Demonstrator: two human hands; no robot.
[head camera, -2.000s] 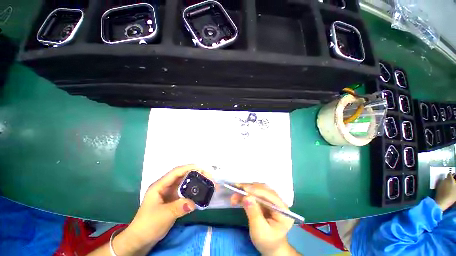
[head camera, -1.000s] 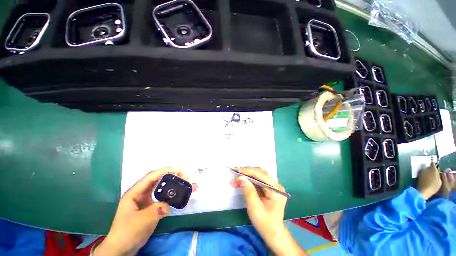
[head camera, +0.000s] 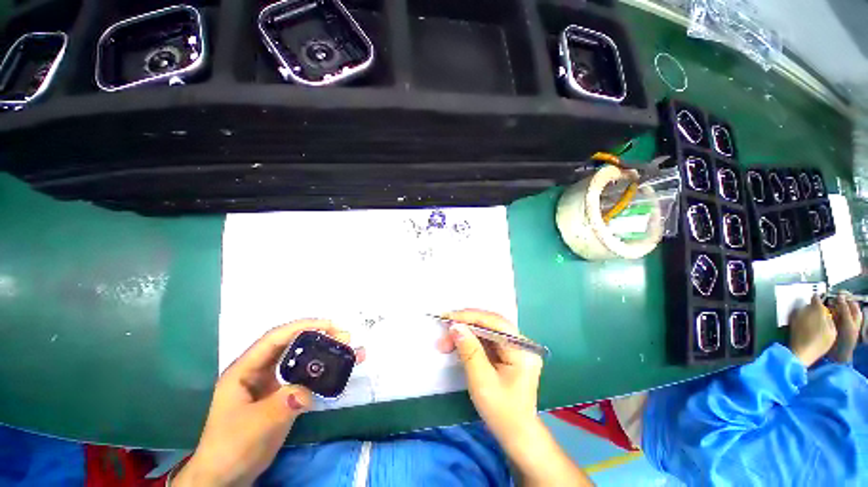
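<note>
My left hand (head camera: 249, 398) holds a rounded-square black watch case (head camera: 317, 365) with a silver rim, its open side up and a round centre feature showing. My right hand (head camera: 497, 373) holds slim metal tweezers (head camera: 495, 335), tip pointing left over the white paper sheet (head camera: 286, 271). The tip is to the right of the case, apart from it. A few tiny dark parts (head camera: 370, 321) lie on the paper between the hands. Another small cluster of parts (head camera: 438, 223) lies near the paper's top edge. Whether the tweezers hold a part is too small to tell.
A stacked black foam tray (head camera: 314, 143) with watch cases stands behind the paper, one pocket empty. A cream tape roll (head camera: 582, 226) holds clear plastic and coloured items. Smaller foam trays (head camera: 678, 295) stand right. Another person's hands (head camera: 815, 328) and blue sleeves are at far right.
The view has shifted, so the bench things sit further left. The tweezers have moved away from the case, rightward over the paper. The case stays in my left hand.
</note>
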